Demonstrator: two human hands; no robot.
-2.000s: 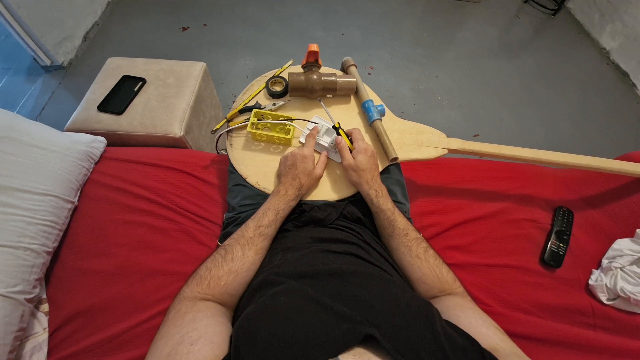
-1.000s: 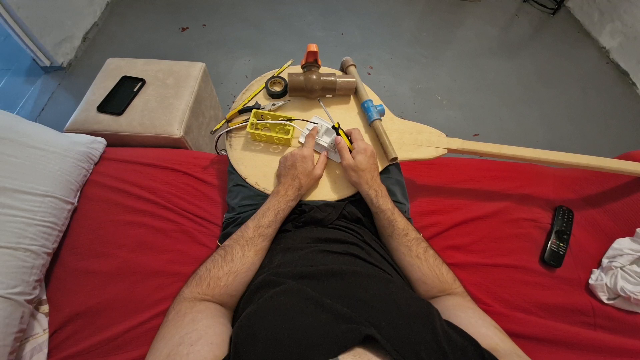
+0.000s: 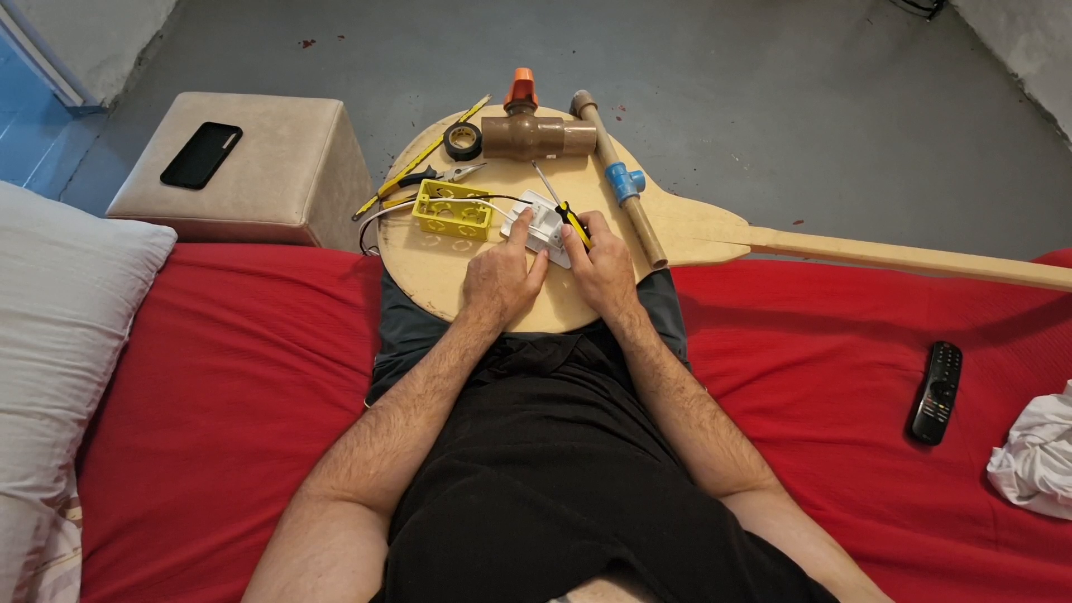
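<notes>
On my lap lies a round wooden board with a long handle [image 3: 435, 276]. My left hand [image 3: 502, 276] rests on a white plastic electrical plate [image 3: 536, 224], its index finger touching the plate. My right hand [image 3: 601, 268] holds a screwdriver with a yellow and black handle [image 3: 574, 224], its tip pointing up and left, and also touches the plate's right edge. A black and a white wire [image 3: 481, 201] run from the plate through a yellow electrical box [image 3: 452, 209]. Pliers [image 3: 435, 176] lie behind the box.
At the board's far side are black tape [image 3: 462, 141], a yellow folding rule [image 3: 419, 159], a brown valve with orange handle [image 3: 528, 136] and a brown pipe with blue tee [image 3: 624, 180]. A phone [image 3: 201, 155] lies on a beige ottoman [image 3: 276, 159]; a remote [image 3: 935, 394] lies on red cloth.
</notes>
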